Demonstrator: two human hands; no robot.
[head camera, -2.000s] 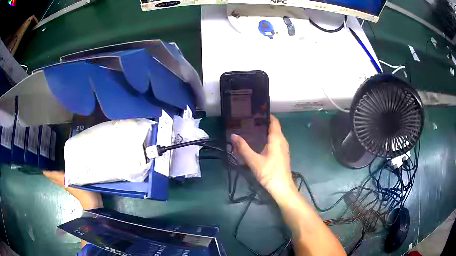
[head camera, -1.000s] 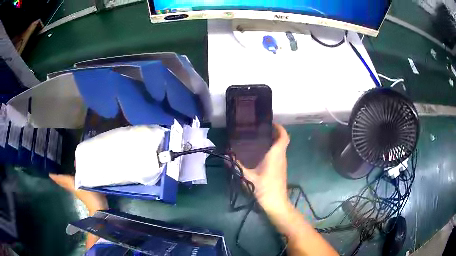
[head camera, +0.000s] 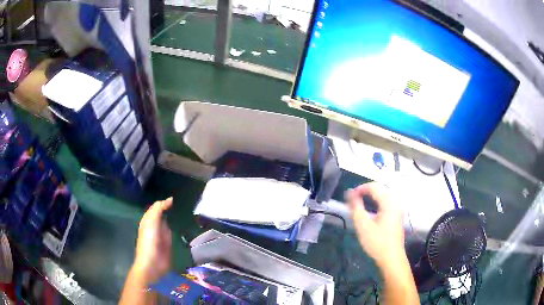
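A white-wrapped unit (head camera: 253, 201) lies on an open blue box (head camera: 262, 231) in front of me, its pale lid raised behind. A black cable with a pale plug (head camera: 308, 208) meets the unit's right end. My left hand (head camera: 154, 238) is left of the box, fingers apart and empty. My right hand (head camera: 380, 223) is blurred, right of the box, fingers curled with a gap to the thumb; I see nothing held. A second open box (head camera: 238, 280) is at the near edge, partly cut off. The phone is not visible.
An NEC monitor (head camera: 405, 77) with a blue desktop and a pale window stands at back right. A black desk fan (head camera: 456, 241) and tangled cables are at right. Stacked blue boxes with white labels (head camera: 110, 119) stand at left, more boxes (head camera: 33, 184) at far left. A metal post is behind.
The view has swung left and up. My right hand no longer shows the phone and is now raised beside the box. My left hand has come out from behind the boxes and is open.
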